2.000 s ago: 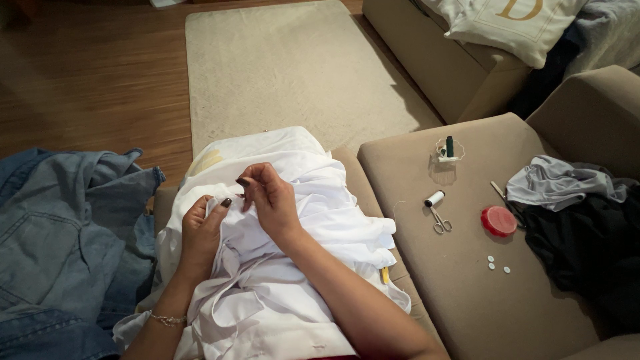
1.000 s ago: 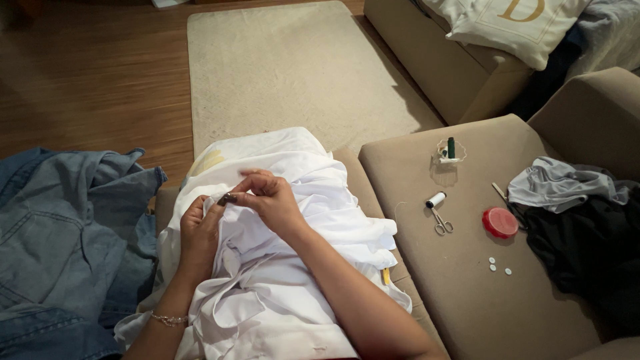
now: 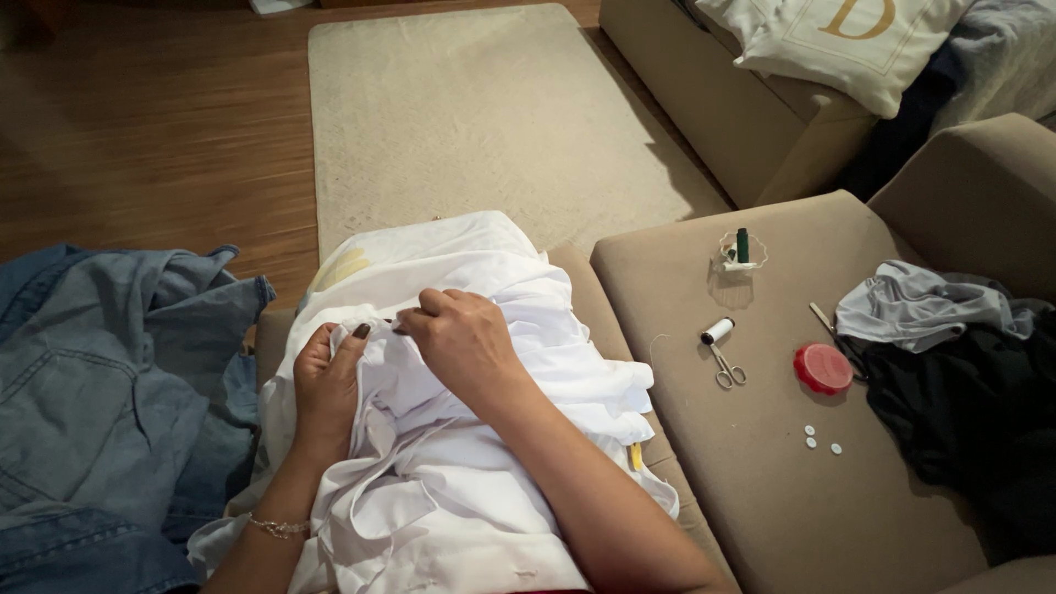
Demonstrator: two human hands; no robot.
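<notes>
A white cloth garment [image 3: 462,487] lies heaped over the lap. My left hand [image 3: 326,388] pinches a gathered fold of it between thumb and fingers. Close by on the right, my right hand [image 3: 458,338] has its fingertips together at the same fold; whether they hold cloth or something small is hidden. On the sofa cushion to the right are a spool of white thread [image 3: 719,330], small scissors [image 3: 728,369] touching or just below it, a round red container [image 3: 823,369] and several white buttons [image 3: 810,443]. A clear dish [image 3: 763,252] holds a dark green thread spool [image 3: 742,245].
Blue denim clothing [image 3: 99,396] is piled at the left. Black cloth [image 3: 949,412] and grey cloth [image 3: 907,305] lie at the far right of the sofa. A beige rug [image 3: 462,107] covers part of the wooden floor ahead. A cushion [image 3: 866,49] rests on other seating.
My right hand has moved a little to the right, away from my left hand, whose thumb now shows apart from it. My left hand keeps its hold on the white cloth.
</notes>
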